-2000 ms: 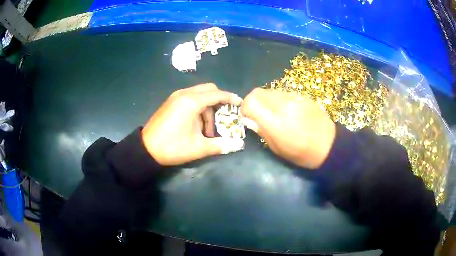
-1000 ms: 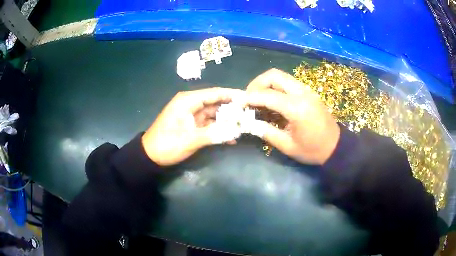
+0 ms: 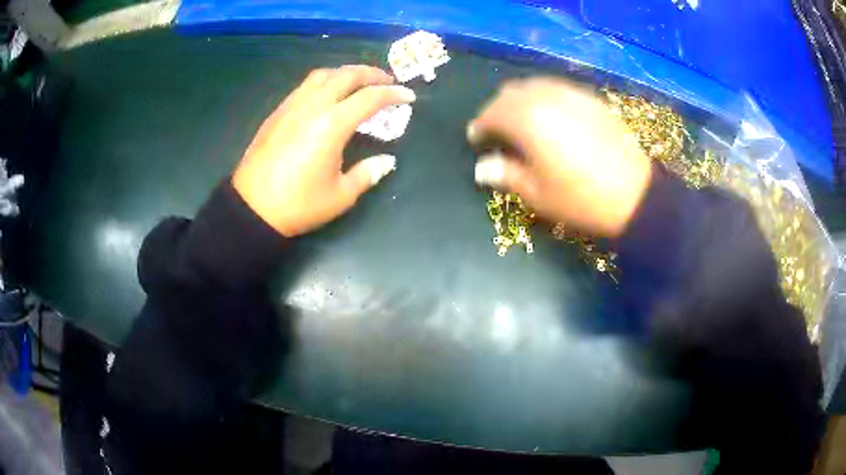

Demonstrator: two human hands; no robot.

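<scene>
My left hand (image 3: 311, 148) is over the bench, its taped thumb apart from the fingers. A white housing (image 3: 385, 122) shows between thumb and index finger, partly covered by the fingers; it seems to lie on the bench. Another white housing (image 3: 417, 56) with small gold parts lies just beyond the fingertips. My right hand (image 3: 561, 153) is blurred, curled palm down over the near-left part of the brass contacts pile (image 3: 649, 125). Its thumb and index fingertips are a little apart; anything small between them cannot be made out.
Loose brass contacts (image 3: 508, 223) lie below the right hand. A clear plastic bag (image 3: 784, 223) of contacts is at the right. A blue sheet (image 3: 390, 14) runs along the far edge of the dark green bench (image 3: 408, 325).
Both hands have separated and moved away from me. The left hand has let go of the white housing they held. The right hand has moved right, over the contacts. The view has shifted slightly.
</scene>
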